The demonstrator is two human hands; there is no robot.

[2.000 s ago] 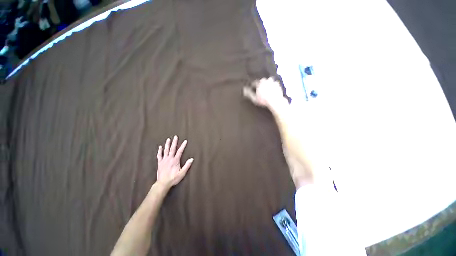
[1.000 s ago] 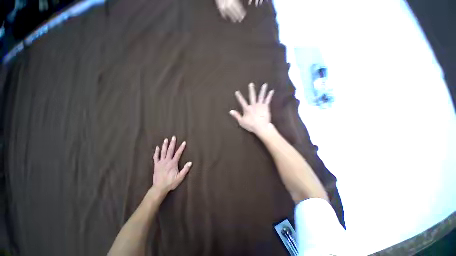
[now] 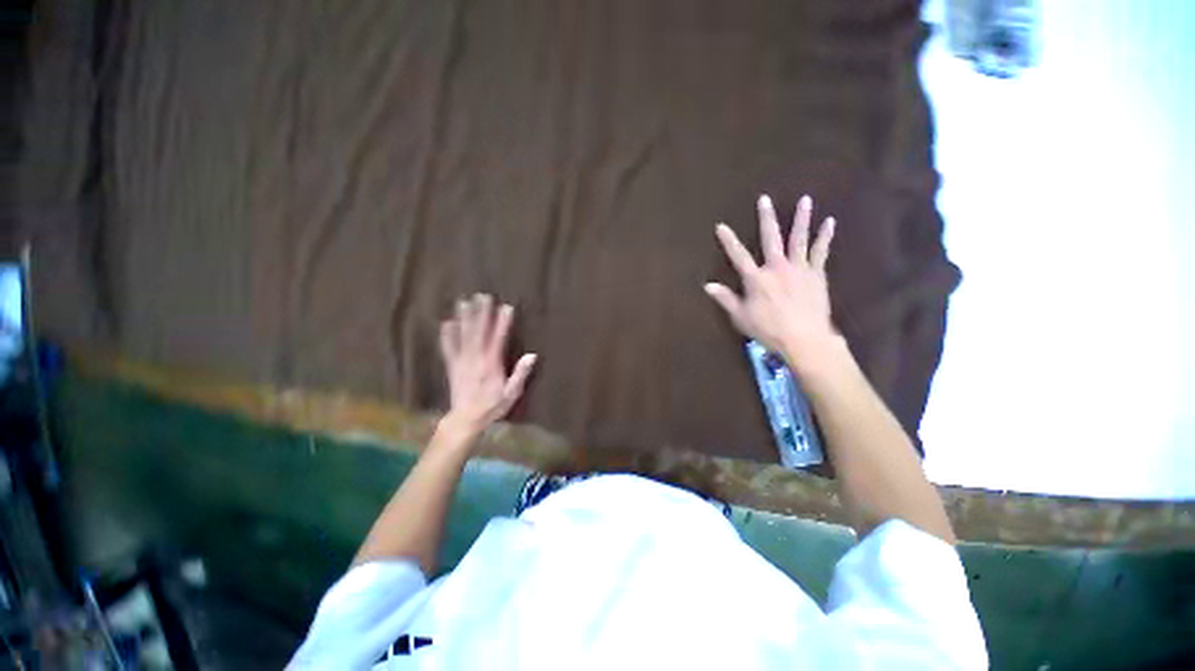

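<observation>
The brown fabric ply [image 3: 629,144] covers most of the table, with soft wrinkles on its left half. Its wavy cut end borders a wide white sheet [image 3: 1075,275] on the right. My left hand [image 3: 481,361] lies on the fabric near the front edge, slightly blurred, fingers spread. My right hand [image 3: 782,282] lies flat on the fabric further right, fingers spread, holding nothing. A silvery fabric weight [image 3: 786,409] sits on the fabric just below my right palm, beside my forearm. A second metal weight [image 3: 992,33], blurred, sits on the white sheet at the top right.
The worn wooden table edge [image 3: 1035,517] runs across in front of my body. The green floor [image 3: 249,479] shows below it. Blurred dark items and a thin upright bar [image 3: 32,308] are at the far left.
The view has tilted down to the near table edge and my white shirt. My right hand has opened flat and come back nearer the edge. The other person's hands have left the view.
</observation>
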